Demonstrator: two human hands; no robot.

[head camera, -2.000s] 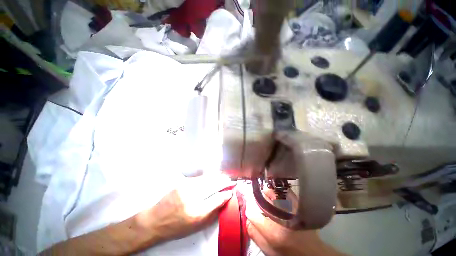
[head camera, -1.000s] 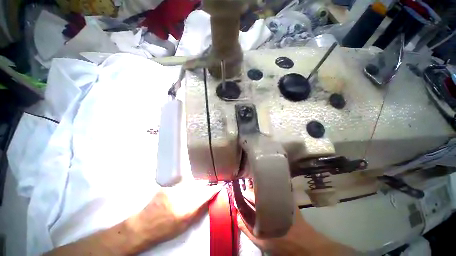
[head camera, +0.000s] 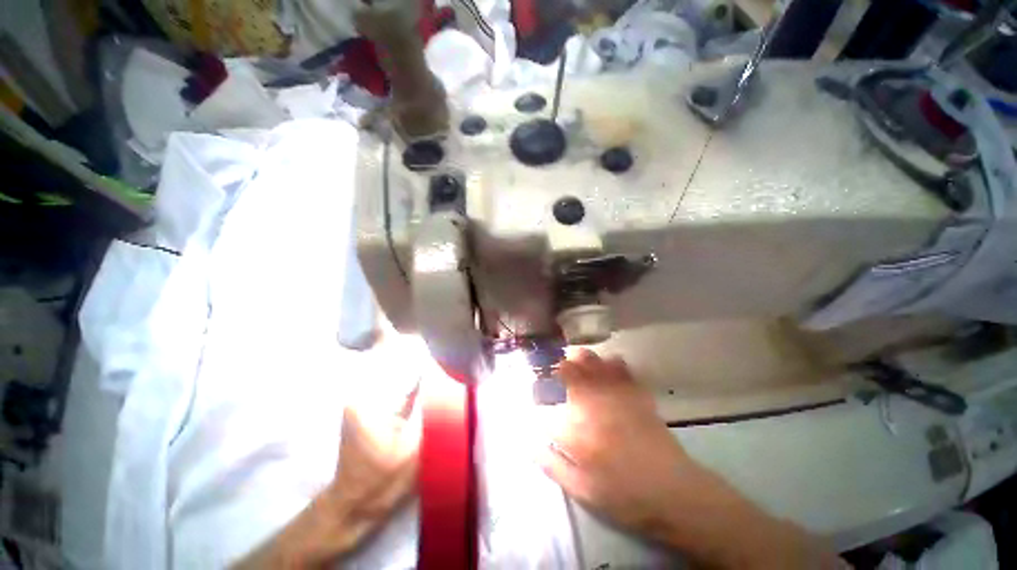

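Note:
The red band (head camera: 446,479) runs from the bright glow under the machine head down to the lower edge, with a dark stripe along its right side. White cloth (head camera: 257,401) lies to its left, and more white cloth shows to its right. My left hand (head camera: 377,451) lies on the white cloth against the band's left edge, fingers partly washed out by glare. My right hand (head camera: 608,429) lies right of the band, fingers near the presser area; its grip is unclear. The needle is hidden by the guard (head camera: 444,295) and glare.
The cream machine head (head camera: 669,167) spans the centre and right. Thread snips (head camera: 914,387) lie on the machine bed at right. A paper label (head camera: 898,273) is on the machine arm. White and red scraps (head camera: 240,95) lie behind the table.
The view has shifted, so the machine sits further left and shows more of its right side. My right hand is now clear of the guard, and my left hand sits lower beside the band.

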